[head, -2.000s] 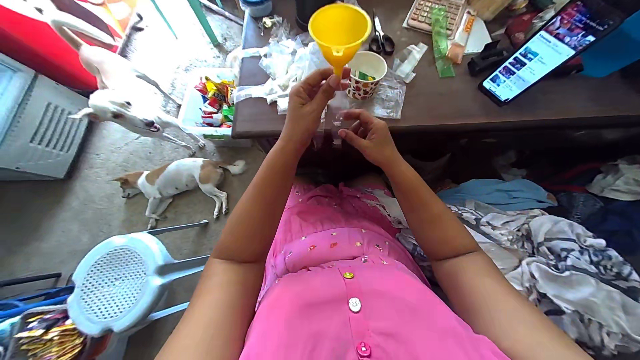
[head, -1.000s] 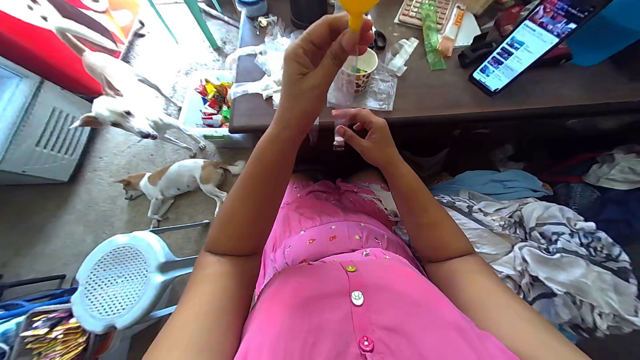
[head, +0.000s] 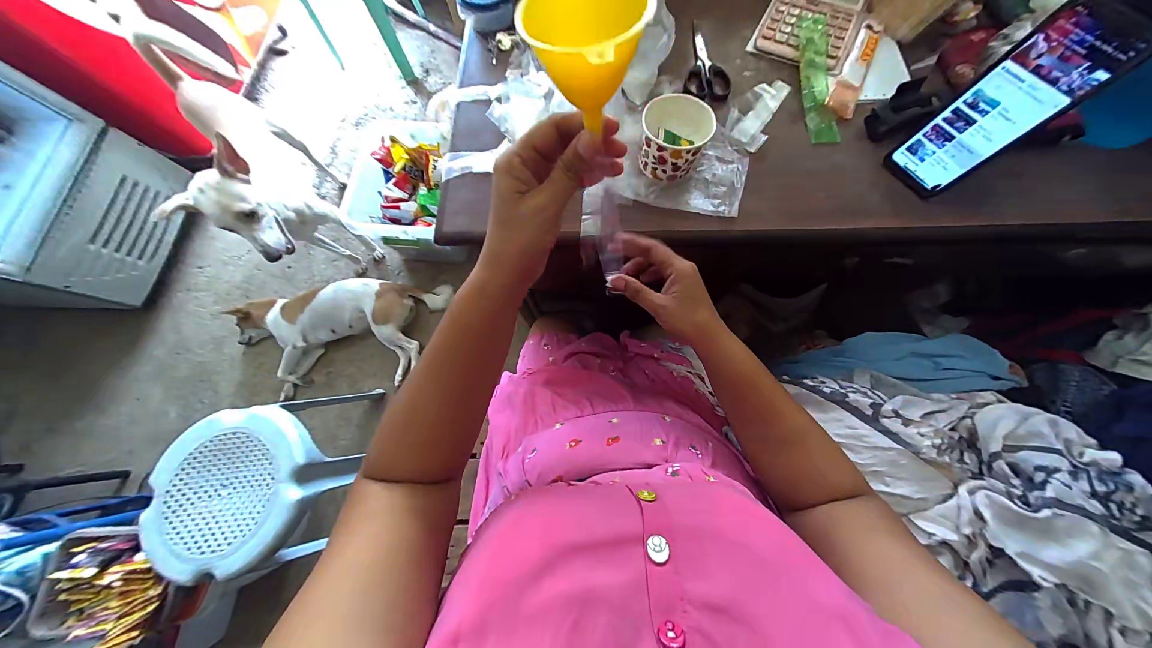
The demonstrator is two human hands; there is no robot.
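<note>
My left hand (head: 551, 184) grips the narrow stem of a yellow plastic funnel (head: 585, 45), held upright with its wide mouth up. From below the funnel's stem hangs a thin clear plastic sleeve or bag (head: 608, 220). My right hand (head: 664, 281) pinches the lower end of this clear plastic between thumb and fingers, in front of the desk's edge. Just right of the funnel, a patterned paper cup (head: 673, 160) with something green inside stands on a clear plastic bag (head: 720, 187). Whether anything is inside the sleeve I cannot tell.
The brown desk (head: 837, 193) holds scissors (head: 707, 76), a calculator (head: 805, 34), a green wrapper (head: 817, 85) and a lit phone (head: 1017, 94). Left are a bin of packets (head: 405, 180), a standing dog (head: 243, 202), a lying dog (head: 337, 315) and a plastic stool (head: 216, 495). Cloths (head: 1008, 468) lie at right.
Compared with one second ago, the funnel is lower in view and the cup is less covered by my left hand. The clear sleeve now shows stretched between my hands. The standing dog's head has turned.
</note>
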